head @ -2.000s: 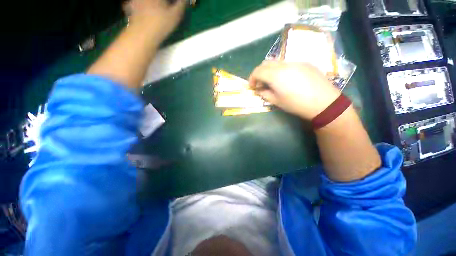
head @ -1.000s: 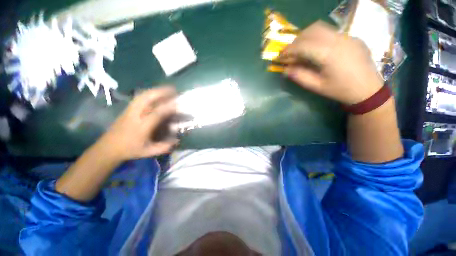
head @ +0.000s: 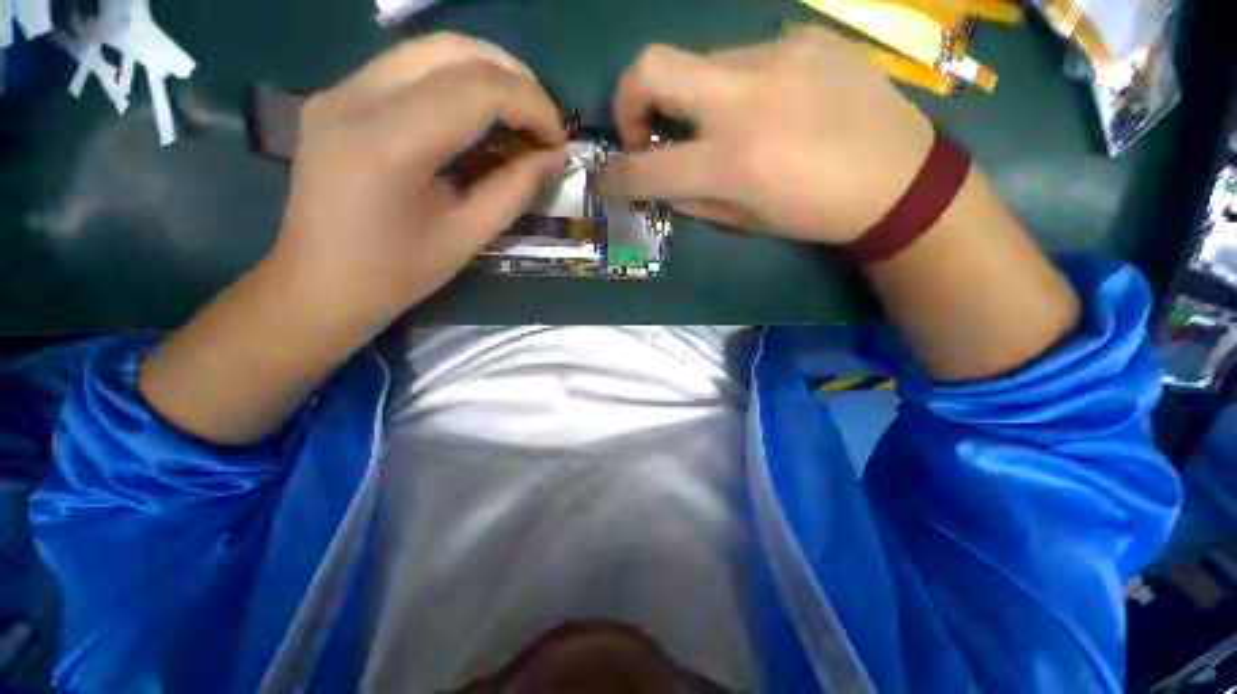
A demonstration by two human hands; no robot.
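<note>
An open phone body [head: 577,248] lies on the green mat in front of me, with a green patch at its right end. My left hand [head: 421,163] covers its left part, with thumb and fingertips together at its upper middle. My right hand [head: 773,143] is over its upper right edge, fingers bent, with a dark red band on the wrist. A small whitish piece shows between the fingertips of both hands; I cannot tell which hand grips it. Any tool in the right hand is hidden.
Orange-yellow flex cables [head: 916,34] lie at the upper right, beside a clear plastic bag [head: 1115,61]. White backing strips [head: 129,48] are at the upper left. A dark strip [head: 276,122] lies left of my left hand. A rack with phones [head: 1201,325] is cut off at the right.
Both hands have come together over the phone body. My right hand has left the flex cables. The view has shifted, so cables and strips now sit nearer the top edge.
</note>
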